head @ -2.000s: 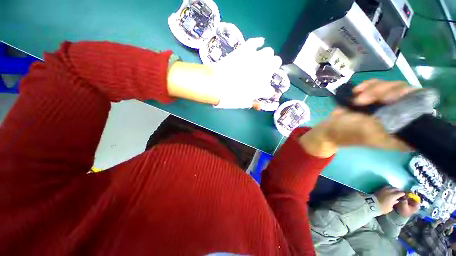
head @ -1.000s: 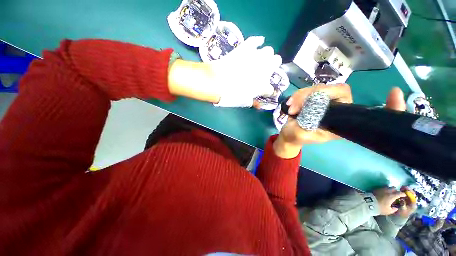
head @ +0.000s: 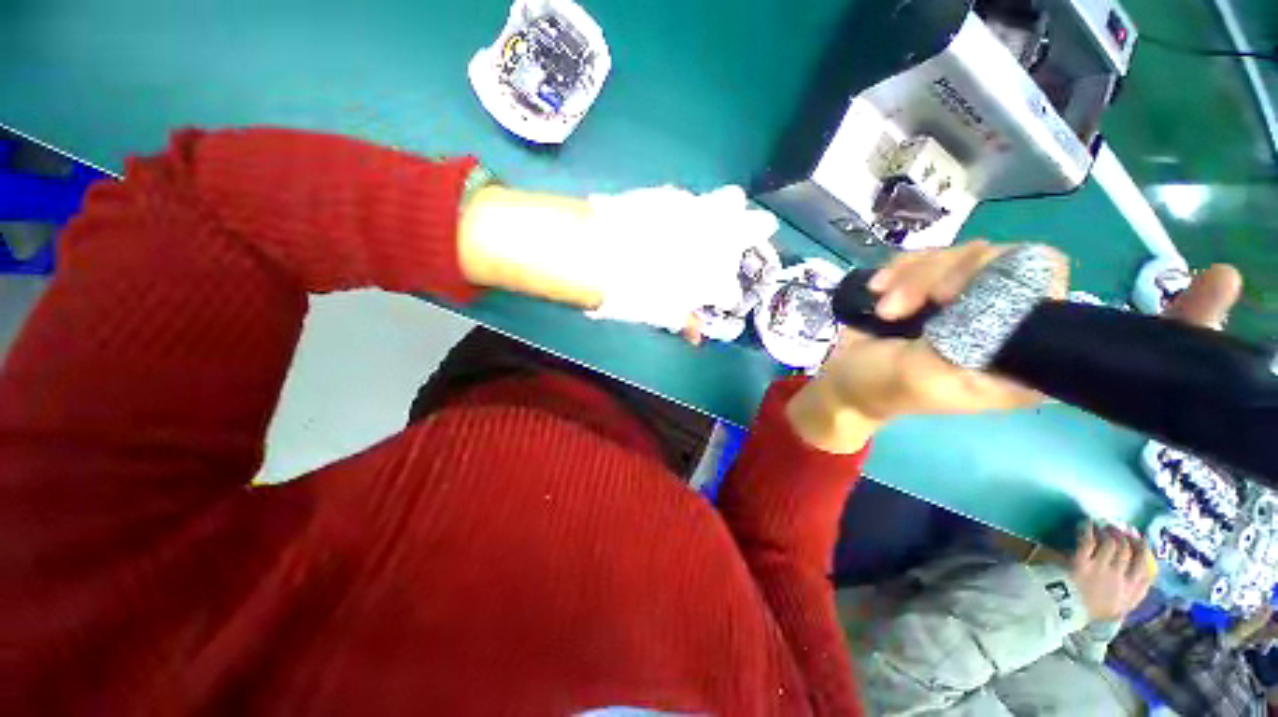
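My left hand (head: 666, 255), in a white glove, lies over a white housing half with a circuit board (head: 736, 291) and grips its edge; part of it is hidden under the glove. Another round housing half (head: 799, 314) touches it on the right. My right hand (head: 911, 329), with a speckled grey wrap on a finger, holds the black electric screwdriver (head: 1135, 367). The driver's nose is beside the right housing half; its bit cannot be made out. A third housing half (head: 541, 70) lies farther up the bench.
The grey-white screw feeder (head: 967, 112) stands beyond my right hand on the green bench (head: 280, 70). Another person's hand (head: 1113, 572) and grey sleeve are at lower right, near rows of white units (head: 1191, 490). White round parts also show behind the driver.
My right hand moved from the feeder to the housing halves, then slightly back right. My left hand has shifted a little lower. The housing half that stood beside the upper one no longer shows there.
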